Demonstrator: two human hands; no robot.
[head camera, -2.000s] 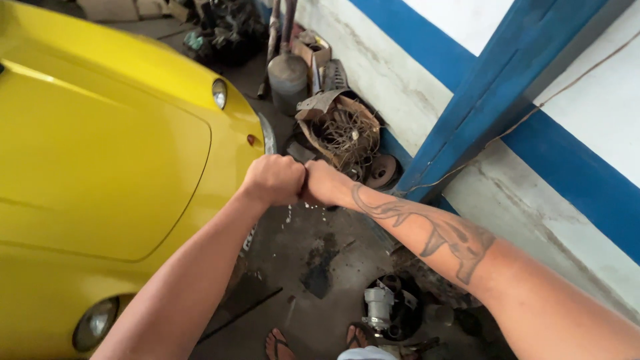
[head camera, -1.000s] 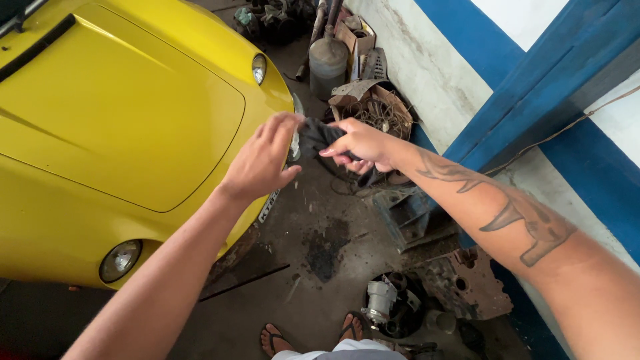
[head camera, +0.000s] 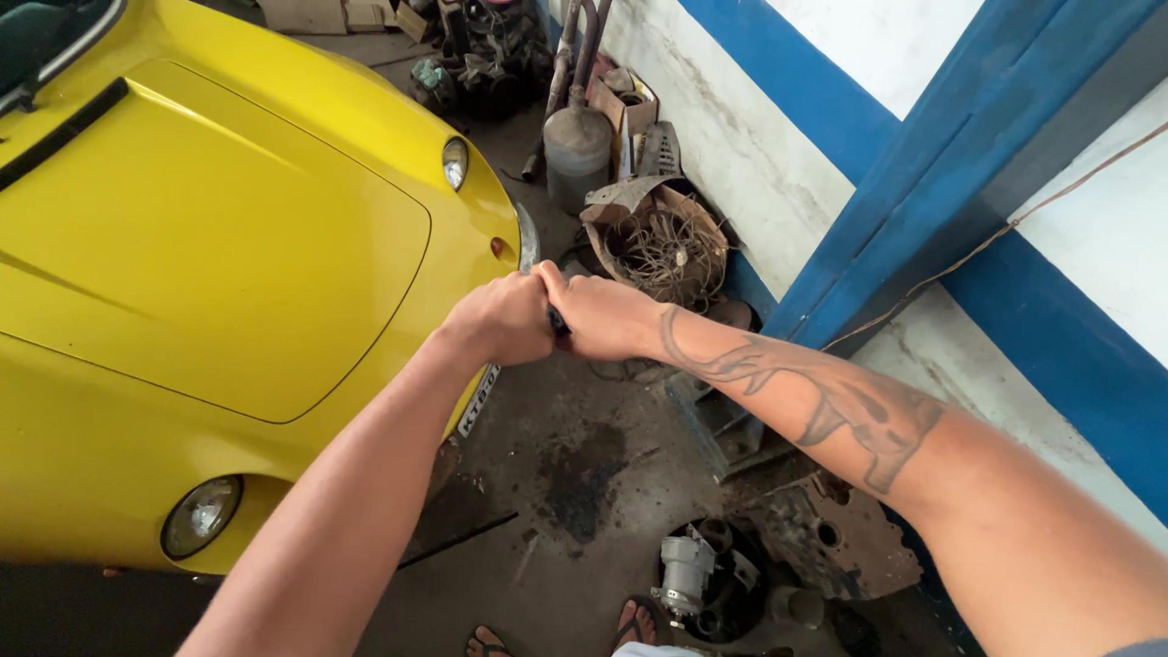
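Note:
My left hand and my right hand are closed side by side and touching, arms stretched out at the centre of the view. Both grip a dark cloth, of which only a small part shows between the fists. The hands are above the floor, just off the front end of a yellow car. Behind them stands a box of tangled wires. The fingers' undersides and most of the cloth are hidden.
A grey gas cylinder stands by the striped wall, near a blue metal post. Below right lie a silver motor-like part and a rusty metal engine part. A dark stain marks the floor near my sandalled feet.
Two seconds ago the fists were together. One second ago my left hand was spread, with the dark cloth at my right hand. Now both fists are closed together on it.

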